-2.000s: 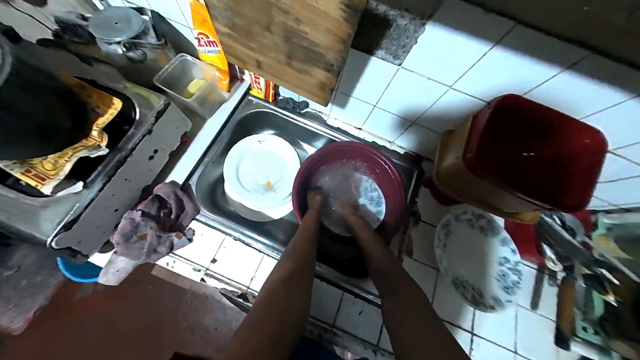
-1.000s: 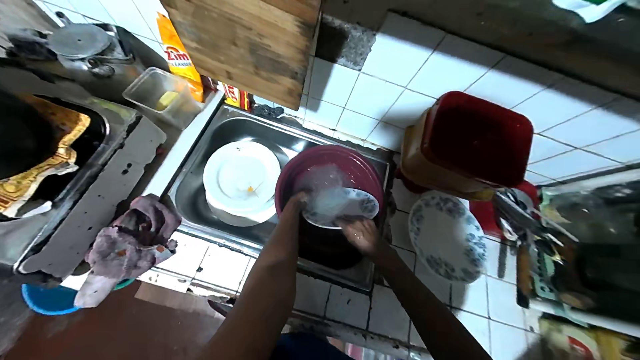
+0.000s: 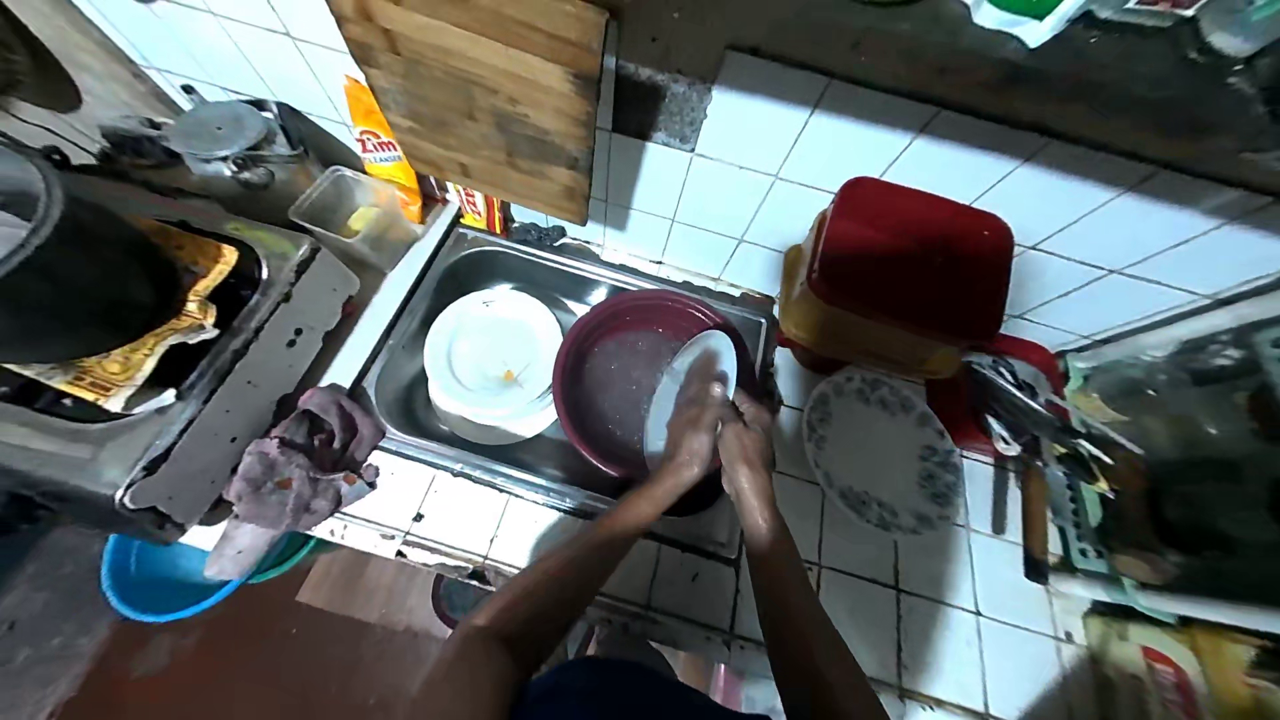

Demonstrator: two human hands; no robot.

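Observation:
A maroon plastic basin [image 3: 610,400] with cloudy water sits in the right part of the steel sink [image 3: 400,385]. Over its right side a white plate [image 3: 715,350] is tilted up, seen nearly edge-on. My left hand [image 3: 693,425] grips this plate across its face. Close against it, my right hand [image 3: 745,430] is at the plate's right side; its fingers are partly hidden, and whether it grips the plate is unclear. White plates [image 3: 490,345] lie stacked at the sink's left, a small orange food scrap on top. A flower-rimmed plate [image 3: 880,450] rests on the tiles at the right.
A red and yellow container [image 3: 900,270] stands by the wall. Cutlery [image 3: 1040,410] and a knife [image 3: 1035,510] lie at the right. A wooden board [image 3: 490,90] leans behind the sink. On the left are a crumpled cloth [image 3: 300,465], a clear tub [image 3: 360,215] and a black pot [image 3: 90,270].
The plate in the basin lay flatter a second ago and is now tipped up steeply. My hands, apart on either side of it then, are now close together at its right side.

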